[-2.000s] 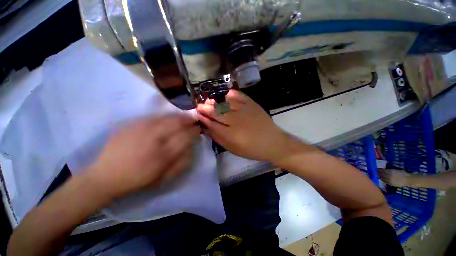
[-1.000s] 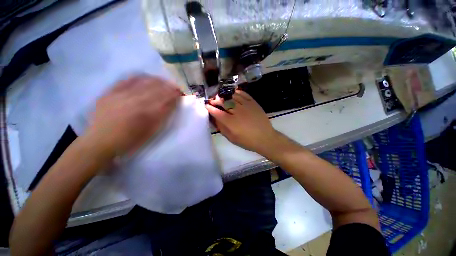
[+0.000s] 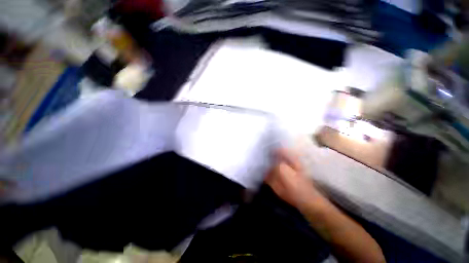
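The frame is heavily blurred. A white cut panel (image 3: 113, 138) stretches from the left edge of the view towards the middle, with a thin dark line across its white area. Black fabric (image 3: 128, 210) hangs below it. My right hand (image 3: 290, 177) pinches the near right edge of the white fabric, left of the machine. At the far left edge a small skin-coloured patch, seemingly my left hand (image 3: 6, 187), is cut off beside the panel; its grip is hidden. The sewing machine's lit needle area (image 3: 357, 126) is up and right of my right hand, apart from it.
The pale table edge (image 3: 391, 205) runs down to the right. Bright white fabric (image 3: 277, 77) lies on the table, with dark fabric behind it. A layered grey and black pile (image 3: 288, 18) is at the back. A blurred blue object (image 3: 54, 97) is at the left.
The view has swung left, so the machine now shows at the right. My hands have left the needle area and moved far apart. The white fabric is spread out, with black fabric below.
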